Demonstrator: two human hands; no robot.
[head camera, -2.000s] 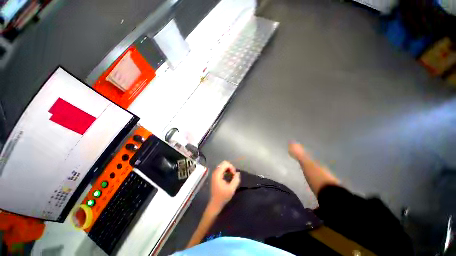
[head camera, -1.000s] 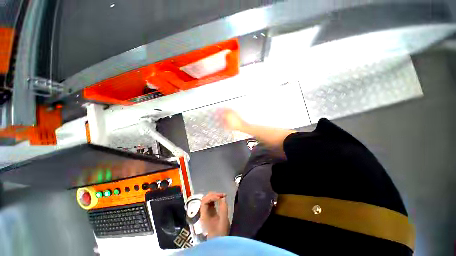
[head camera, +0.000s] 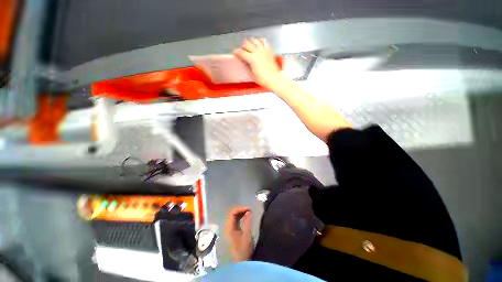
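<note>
A whitish paper (head camera: 223, 68) lies at the orange tray (head camera: 181, 81) on the side of the long machine. My right hand (head camera: 257, 57) is at the paper's right end, with its fingers closed on it; the fingertips are blurred. My right arm reaches up from the black sleeve. My left hand (head camera: 240, 231) hangs low beside the console, slightly curled with a gap between thumb and fingers, and appears empty.
The orange control panel (head camera: 140, 208), black keyboard (head camera: 124, 234) and black pad (head camera: 177, 242) are at lower left. A white arm (head camera: 181, 146) and cables (head camera: 159, 168) stand beyond. Patterned metal plates (head camera: 234, 135) run below the tray. My shoes show on the floor.
My right hand has moved up from over the metal plates to the paper at the tray. The paper has shifted slightly up and left. My left hand remains low beside the console.
</note>
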